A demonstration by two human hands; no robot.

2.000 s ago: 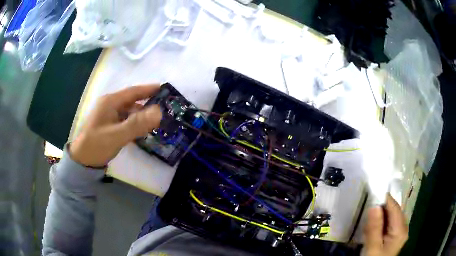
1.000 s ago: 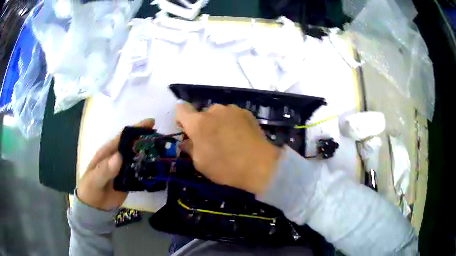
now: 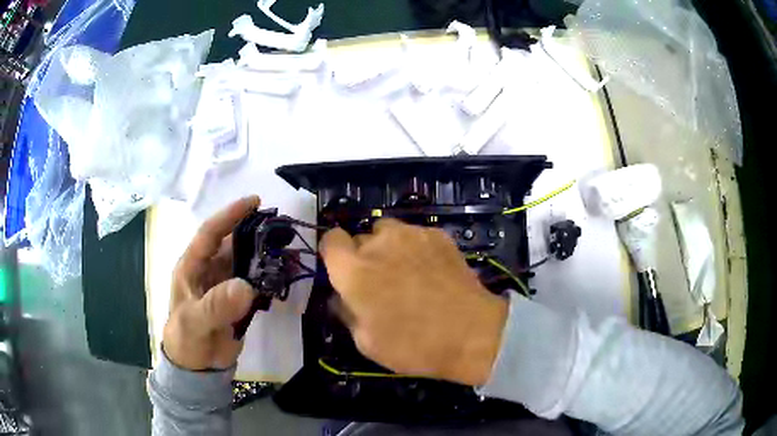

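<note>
The black socket housing lies open on the white board, with ribs and yellow wires inside. My left hand holds the black end panel upright at the housing's left end; its boards and dark wires face the housing. My right hand reaches over the housing, its fingertips at the wires near the left end. The fingertips are partly hidden, so I cannot tell if they pinch a wire. A small black plug-like part lies on a wire right of the housing.
White trim frames are scattered along the board's far side. Plastic bags lie at the left and far right. A white squeeze glue bag and dark rod tools lie at the right. A wired board bundle is at the near left edge.
The white glue bag has left my right hand, which has moved left over the housing. My left hand has turned the end panel upright. The housing lies straighter across the board.
</note>
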